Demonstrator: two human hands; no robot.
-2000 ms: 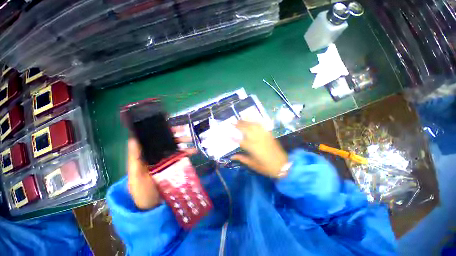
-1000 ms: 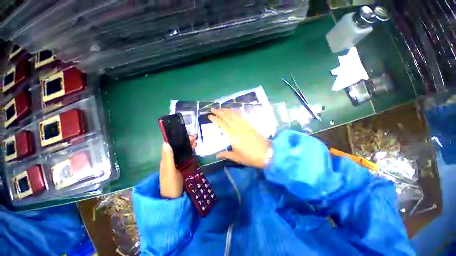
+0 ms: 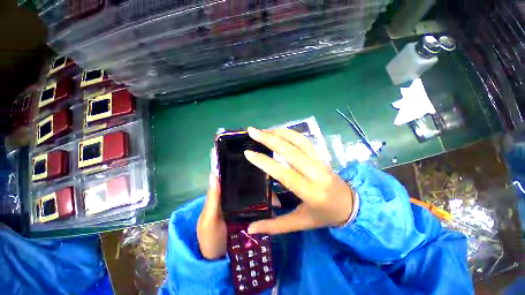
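Observation:
An opened red flip phone (image 3: 251, 262) is held up in front of me, black screen half at the top and keypad with white digits below. My left hand (image 3: 213, 222) holds it from its left side, partly hidden behind it. My right hand (image 3: 305, 181) lies over the phone's right side, fingertips at the top and upper screen, thumb near the hinge. Whether a display window is under my right fingers cannot be told. The pale lens sheet (image 3: 318, 138) lies behind my right hand on the green mat, mostly covered.
A blister tray (image 3: 147, 167) with red phones is at left, stacked clear trays (image 3: 230, 52) behind. Tweezers (image 3: 361, 131), film scraps (image 3: 352, 151), a white cloth (image 3: 413, 103) and a bottle (image 3: 410, 62) are at right. An orange handle (image 3: 433, 209) lies by the scrap bin (image 3: 486, 230).
The phone has come closer and turned more upright. My right hand has moved from the lens sheet onto the phone's screen half. The whole view has shifted.

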